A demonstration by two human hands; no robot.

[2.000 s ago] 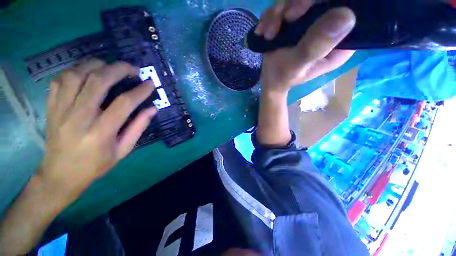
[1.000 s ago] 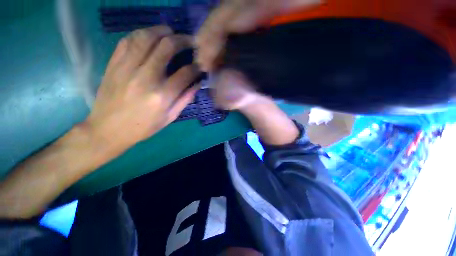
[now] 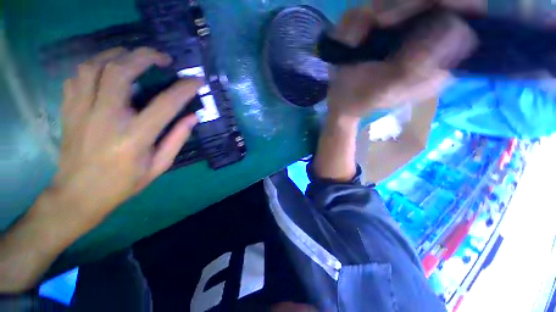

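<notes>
A black plastic frame (image 3: 222,135) lies on the green bench at upper left. A black sub-part with a silver-white metal plate (image 3: 208,108) sits on its crossbar. My left hand (image 3: 116,122) is over the frame, fingers spread around the sub-part and pressing on it near the plate. My right hand (image 3: 396,73) is blurred and grips the black electric screwdriver (image 3: 512,46), which runs out towards the right edge. The screwdriver's narrow end is over the rim of the round screw dish (image 3: 295,58). Dark screws lie in the dish. The bit tip cannot be made out clearly.
The green bench top (image 3: 183,201) ends in front of my body. An open cardboard box (image 3: 402,143) with white plastic inside stands below the bench edge at right. Blue cloth (image 3: 506,103) is under the screwdriver at right. Pale tape lines run along the bench at left.
Since one second ago the screwdriver and my right hand have moved from the frame to the dish on the right. The frame and dish show fully again. My left hand remains on the sub-part.
</notes>
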